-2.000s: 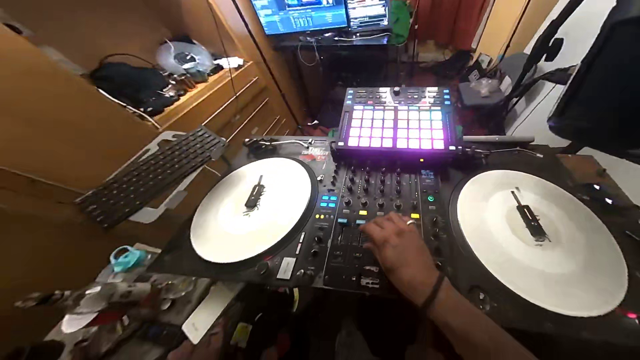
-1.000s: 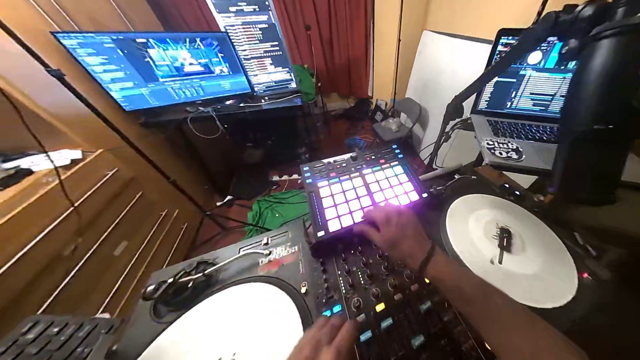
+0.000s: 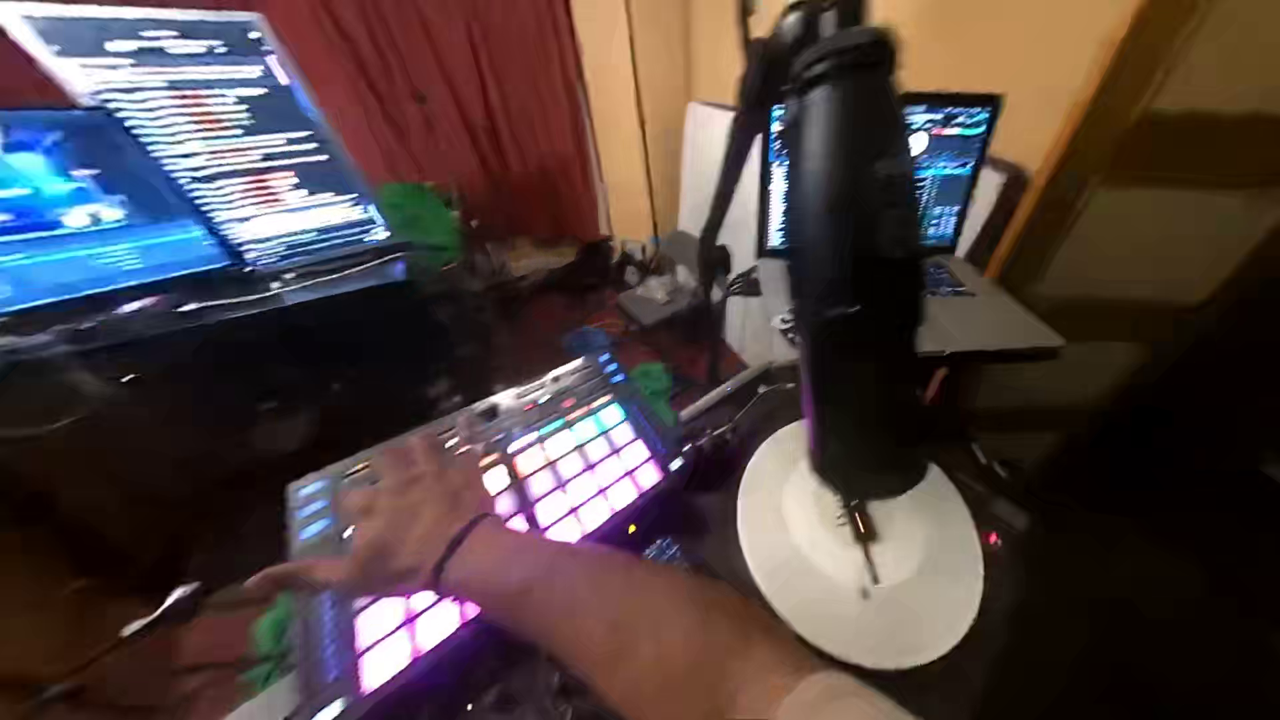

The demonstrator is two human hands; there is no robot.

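My right hand [image 3: 400,515], blurred and with a dark band at the wrist, lies over the upper left part of the lit pad controller [image 3: 570,465], fingers spread and holding nothing. Whether it presses a control cannot be told. Pink, white and teal pads glow on both sides of the wrist. A white record [image 3: 860,620] sits on the turntable to the right. My left hand is out of frame.
A large black microphone [image 3: 860,260] on a boom arm [image 3: 735,170] hangs over the record. Behind it stands an open laptop [image 3: 990,310]. Two lit monitors [image 3: 250,140] are at the upper left, before a red curtain [image 3: 480,110].
The view has swung right and closer. My right hand has moved from the controller's lower pads to its upper left part. My left hand, near the mixer a second ago, has left the view.
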